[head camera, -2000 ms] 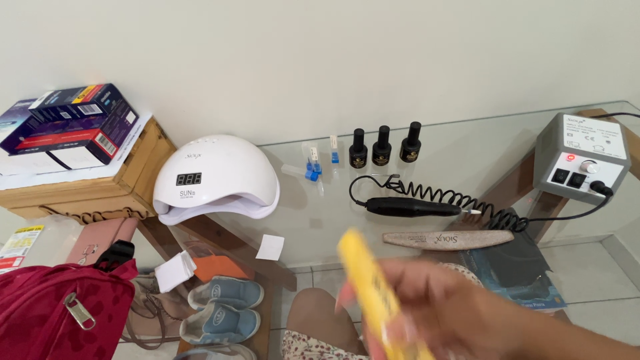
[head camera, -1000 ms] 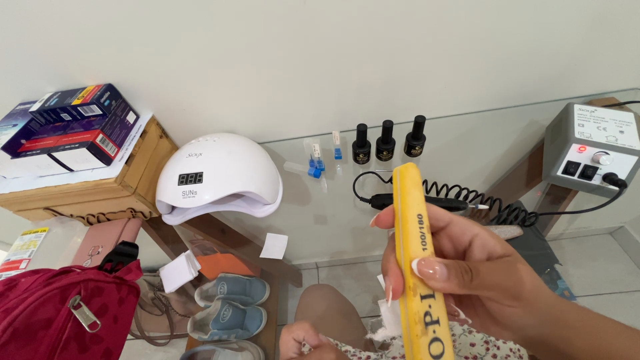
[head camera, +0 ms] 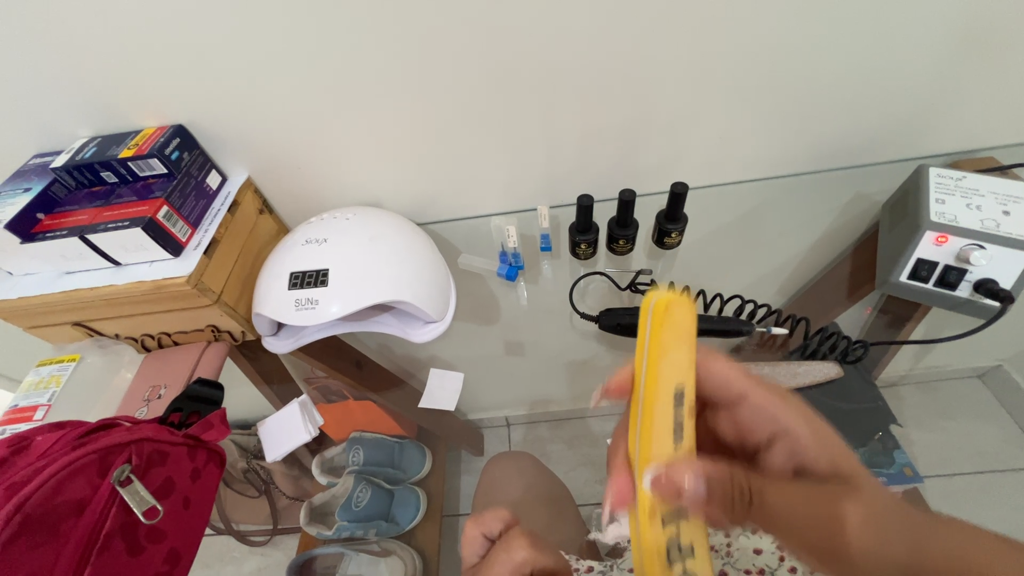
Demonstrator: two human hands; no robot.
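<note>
My right hand (head camera: pixel 752 472) grips a yellow nail buffer block (head camera: pixel 668 424), held upright above my lap and slightly blurred. My left hand (head camera: pixel 508 544) is curled low at the bottom edge, by my knee; whether it holds something cannot be told. Beyond the buffer, on the glass tabletop, lies a black nail drill handpiece (head camera: pixel 720 325) with a coiled cord running to its grey control box (head camera: pixel 952 248), whose red light is on. A nail file (head camera: pixel 792 374) is partly hidden behind my right hand. Three black polish bottles (head camera: pixel 622 228) stand near the wall.
A white nail lamp (head camera: pixel 360 272) sits left of small blue-capped drill bit cases (head camera: pixel 510 256). Farther left, cartons (head camera: pixel 120 200) rest on a wooden box (head camera: pixel 200 280). A red backpack (head camera: pixel 104 496), white paper squares (head camera: pixel 441 390) and blue shoes (head camera: pixel 372 480) are lower left.
The yellow buffer, tilted two seconds ago, is now upright in my right hand. My left hand, not seen in the oldest frame, shows at the bottom edge.
</note>
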